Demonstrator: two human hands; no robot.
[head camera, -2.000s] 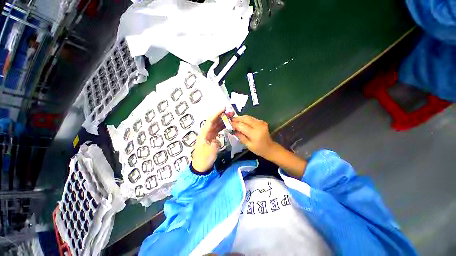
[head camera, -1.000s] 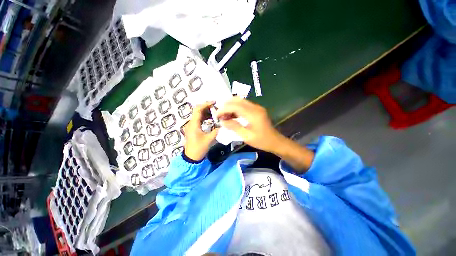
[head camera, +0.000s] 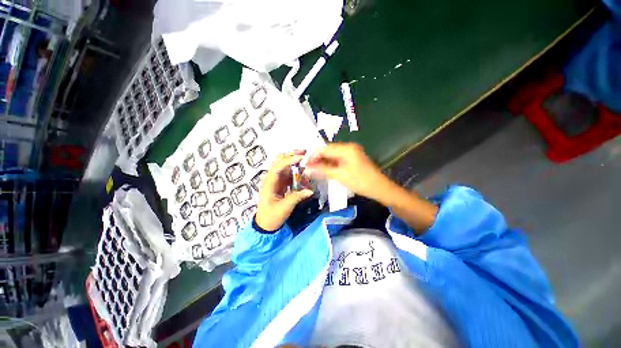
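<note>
My left hand (head camera: 278, 193) is at the right edge of the white parts tray (head camera: 289, 112), its fingers holding a small metal frame (head camera: 297, 178) upright. My right hand (head camera: 345, 165) is against it from the right, fingertips pinched at the frame's upper edge on a small white piece, blurred, perhaps a cloth. Rows of rounded-square frames lie in the tray on a white liner. A white marker or printed strip (head camera: 349, 107) lies on the green bench beyond my hands.
White sheets (head camera: 252, 30) are heaped at the far side. Two more filled trays lie left, one far (head camera: 146, 102), one near (head camera: 119, 272) over a red crate (head camera: 101, 319). Paper strips (head camera: 317, 70) lie by the tray. A red stool (head camera: 575, 129) and a person's blue sleeve (head camera: 598, 61) are right.
Both hands stay together near the tray's right edge and have shifted slightly. The right fingers have moved over the frame. The whole view has shifted a little.
</note>
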